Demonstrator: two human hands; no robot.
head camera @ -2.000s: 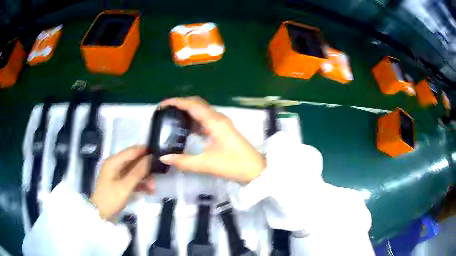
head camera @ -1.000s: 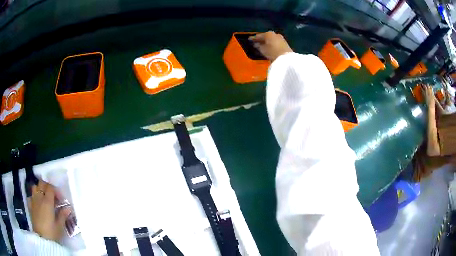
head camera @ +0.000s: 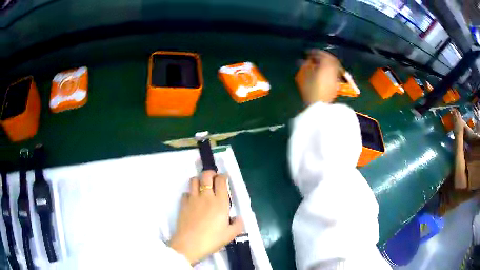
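Note:
My left hand (head camera: 205, 221) is over a black watch at the tray's right side, fingers and thumb around its middle. The watch's strap (head camera: 207, 156) sticks out above my fingers, its metal buckle towards the far edge. The white tray (head camera: 121, 195) lies in front of me. My right hand (head camera: 322, 76) is blurred and reaches over an orange box (head camera: 303, 82) on the far side, partly hiding it. Whether its fingers hold anything cannot be told.
Black watches (head camera: 43, 203) lie along the tray's left side. An open orange box (head camera: 173, 100) and orange lids (head camera: 245, 82) stand beyond the tray. Another orange box (head camera: 370, 138) stands right of my right sleeve. Another person's arm (head camera: 459, 153) is at the far right.
My left hand has moved right across the tray, from a small printed piece to the watch. My right hand remains at an orange box. The view has shifted, with the boxes and lids farther right.

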